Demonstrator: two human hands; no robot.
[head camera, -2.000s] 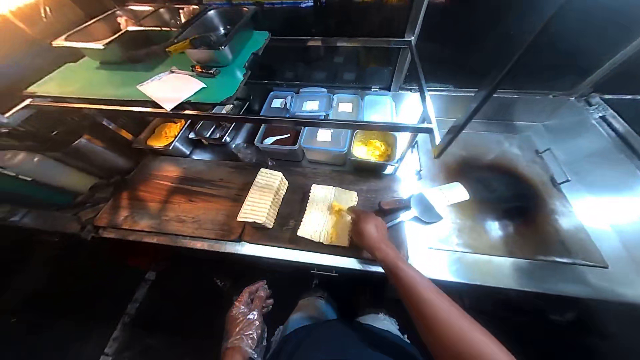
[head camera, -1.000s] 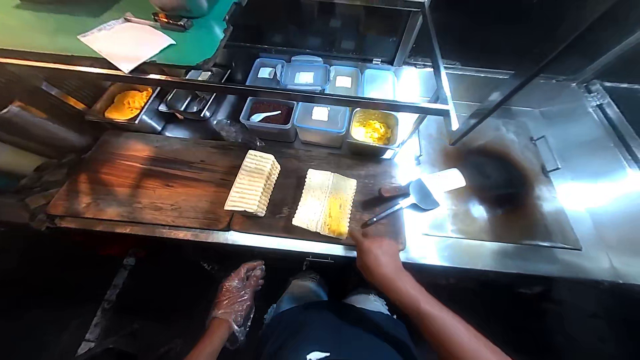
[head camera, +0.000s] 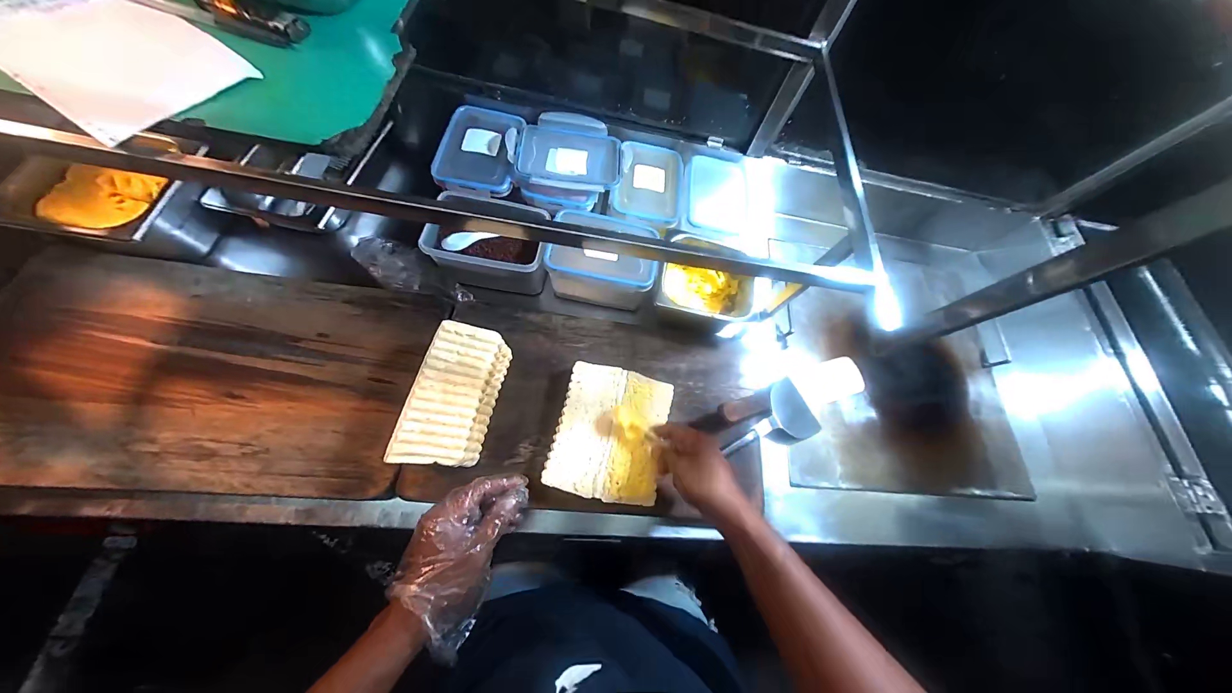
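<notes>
My right hand (head camera: 701, 472) holds a small spreading utensil, mostly hidden by the fingers, against an opened slab of ridged bread (head camera: 582, 438) on a dark wooden board. Yellow spread (head camera: 635, 438) covers much of the bread's right half. Left of it lies a ridged bread block (head camera: 448, 395), closed and not touching the open slab. My left hand (head camera: 467, 539), in a clear plastic glove, hovers at the board's front edge between the two breads, fingers curled with nothing seen in them. Right of the open bread lie scrapers with metal blades (head camera: 794, 412).
Behind the board stand lidded plastic tubs (head camera: 602, 265), a tub of dark filling with a white spoon (head camera: 496, 248) and a container of yellow spread (head camera: 707, 287). A metal rail (head camera: 385, 204) crosses above. A steel griddle (head camera: 905, 433) lies at right. Orange filling (head camera: 96, 197) sits far left.
My right hand has moved from the open bread's lower right corner up to its right half. The view has shifted closer to the board.
</notes>
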